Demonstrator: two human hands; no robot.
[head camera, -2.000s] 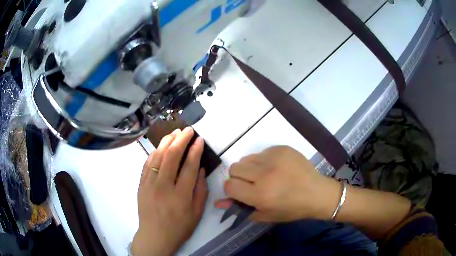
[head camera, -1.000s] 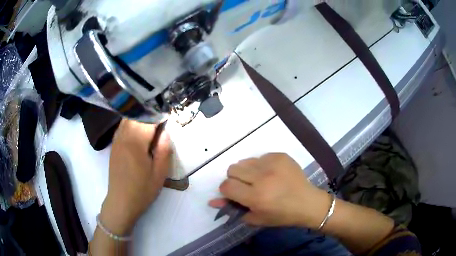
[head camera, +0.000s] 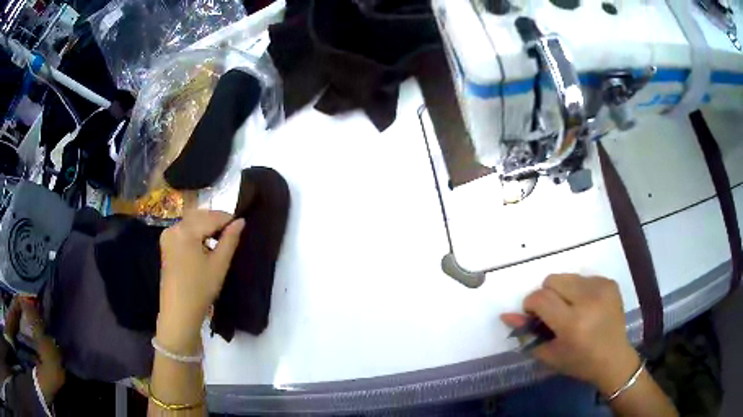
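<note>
My left hand (head camera: 198, 256) is at the left of the table, its thumb and fingers pinching the edge of a long rounded dark brown piece (head camera: 259, 252). My right hand (head camera: 582, 326) rests near the table's front edge, closed around small dark thread snips (head camera: 533, 332) with the blades pointing left. The dark brown binding strip (head camera: 633, 236) runs from the needle area down over the front edge. The presser foot and needle area (head camera: 521, 175) holds no hand. A dark brown piece (head camera: 456, 134) lies just left of it.
The white sewing machine head (head camera: 489, 114) stands at the upper right. Dark fabric (head camera: 358, 73) is piled behind. A black rounded piece (head camera: 216, 130) lies on a clear plastic bag (head camera: 155, 89). A grey fan-like object (head camera: 32, 236) and another person's hand (head camera: 47, 346) are at far left.
The view has swung left. My left hand has left the needle area and moved to the long rounded piece, now pinching it. My right hand still holds the snips.
</note>
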